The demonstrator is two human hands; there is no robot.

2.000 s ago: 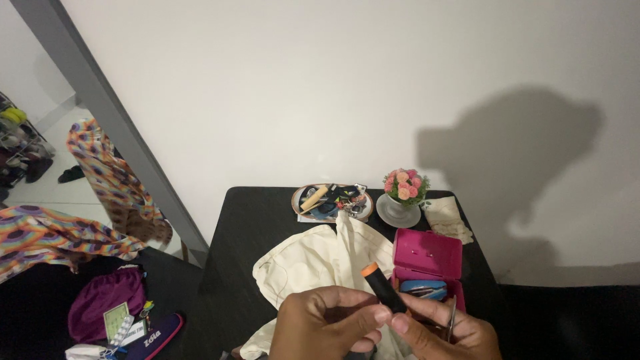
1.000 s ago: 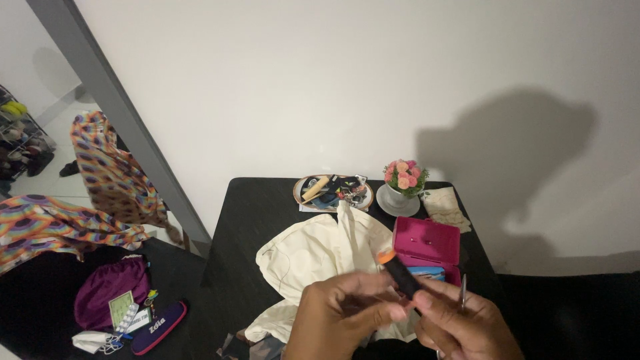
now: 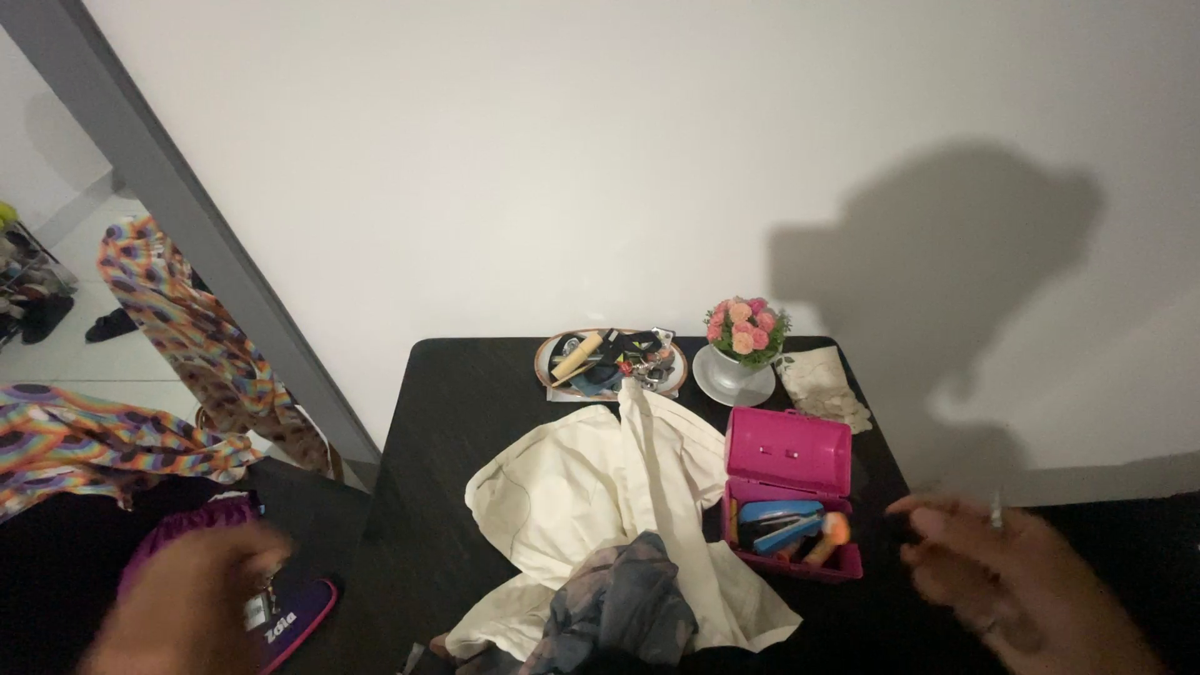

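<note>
My left hand (image 3: 192, 595) is at the lower left, in front of a purple pouch; motion blur hides whether its fingers hold anything. At the lower right, beyond the table's edge, is my right hand (image 3: 1017, 581), fingers curled and also blurred. A thin silvery item (image 3: 997, 508) shows at its fingers, and something dark may be at its fingertips. Between the hands lie a cream cloth (image 3: 581, 478) and a dark patterned cloth (image 3: 623, 600). An open pink plastic box (image 3: 789, 450) holds a blue stapler-like item (image 3: 778, 527) and an orange-ended piece (image 3: 832, 532).
Along the back of the black table (image 3: 422, 431) stand an oval tray of small items (image 3: 541, 361), a flower pot (image 3: 736, 370) on a saucer, and a folded cloth (image 3: 820, 380). Colourful patterned fabric (image 3: 75, 445) and a purple pouch (image 3: 291, 623) are at left, beside a framed mirror (image 3: 206, 206).
My hands were together in front of the table, with a black, orange-ended cylinder between them. They have moved far apart, left and right, and that cylinder is no longer plainly seen between them.
</note>
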